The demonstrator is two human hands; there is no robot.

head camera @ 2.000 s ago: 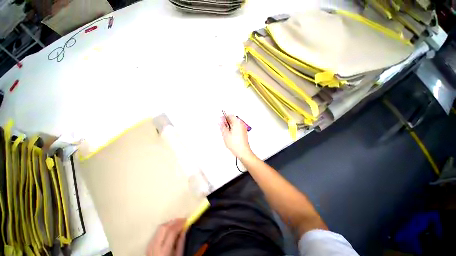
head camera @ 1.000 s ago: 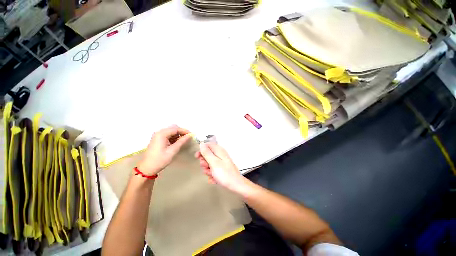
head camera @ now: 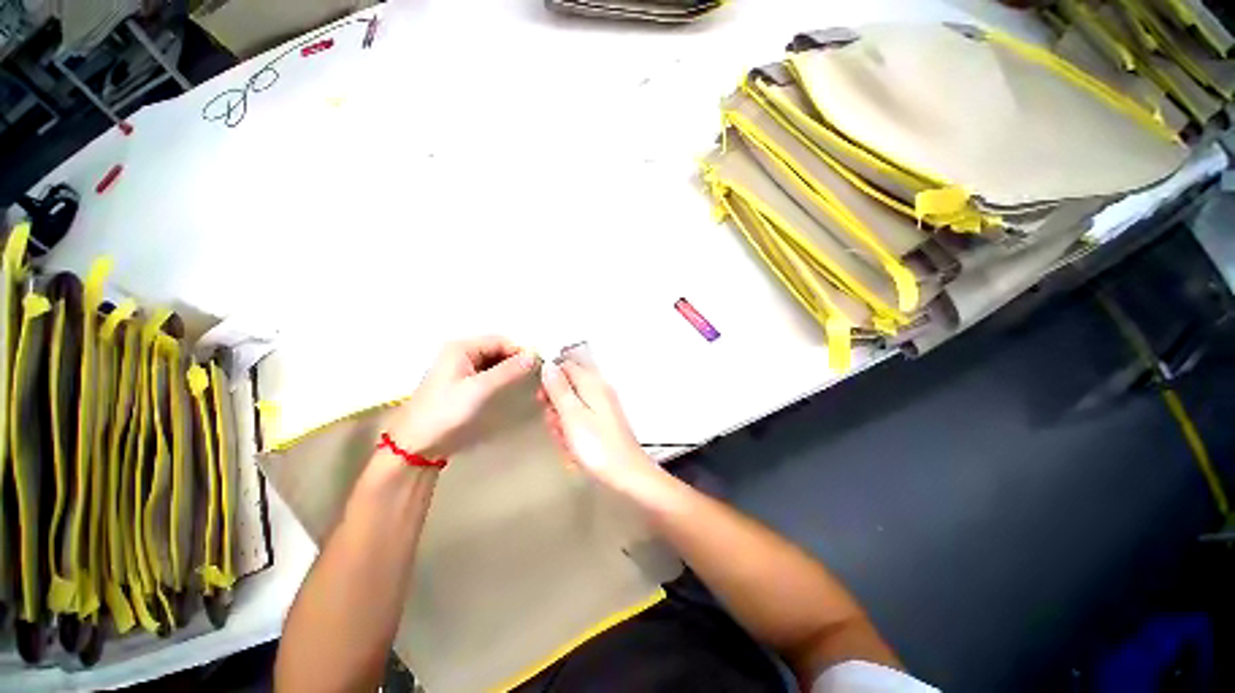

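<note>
A beige fabric panel (head camera: 501, 555) lies over the table edge and my lap, with yellow binding tape (head camera: 339, 424) along its far-left edge and its near edge. My left hand (head camera: 467, 393), with a red cord at the wrist, pinches the panel's far corner between thumb and fingers. My right hand (head camera: 589, 420) is close beside it at the same corner, fingers bent. A grey tab (head camera: 574, 355) shows just beyond the right fingers. The snips are not clearly visible; a dark cord (head camera: 670, 445) runs near the right wrist. The red-and-purple lighter (head camera: 698, 320) lies on the table.
A panel stack with yellow edges (head camera: 122, 460) stands at left, a larger one (head camera: 948, 122) at right. A smaller stack (head camera: 643, 8) is at the far side of the white table (head camera: 474, 190). Looped cord (head camera: 244, 102) and red pieces lie far left.
Since two seconds ago, the right hand has left the lighter's spot and joined the left hand at the panel's corner. Over the last second both hands stay there; the view has shifted slightly.
</note>
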